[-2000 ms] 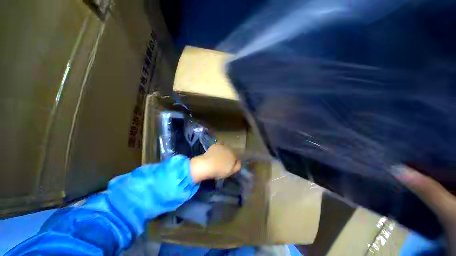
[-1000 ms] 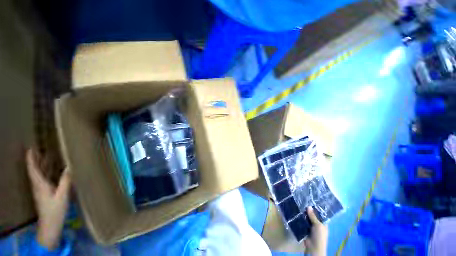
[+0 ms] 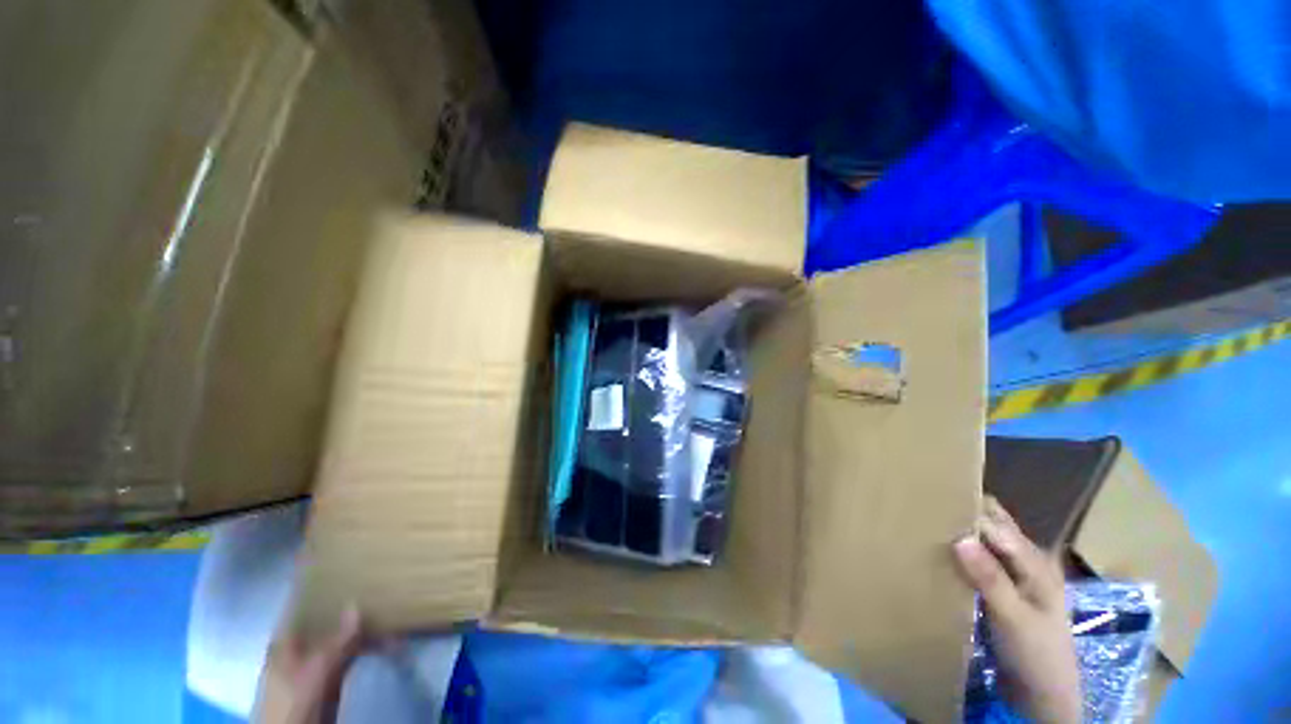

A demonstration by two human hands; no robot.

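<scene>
An open brown carton stands at the person's knees, its flaps spread. Inside lie dark trays with rectangular pockets under shiny clear film, with a small white label on them. Light-blue divider sheets stand upright along the carton's left side. My left hand, blurred and partly cut off by the lower edge, is at the bottom of the left flap. My right hand holds the outer edge of the right flap, with its fingers curled at the flap's border.
A much larger carton with tape stands left. A blue stool and a person's blue smock are at upper right. Another open carton and a film-covered tray lie lower right, near yellow-black floor tape.
The view has shifted left. My right hand has let go of the film-covered tray and is at the right flap. My left hand has moved to the left flap, which is now folded outward.
</scene>
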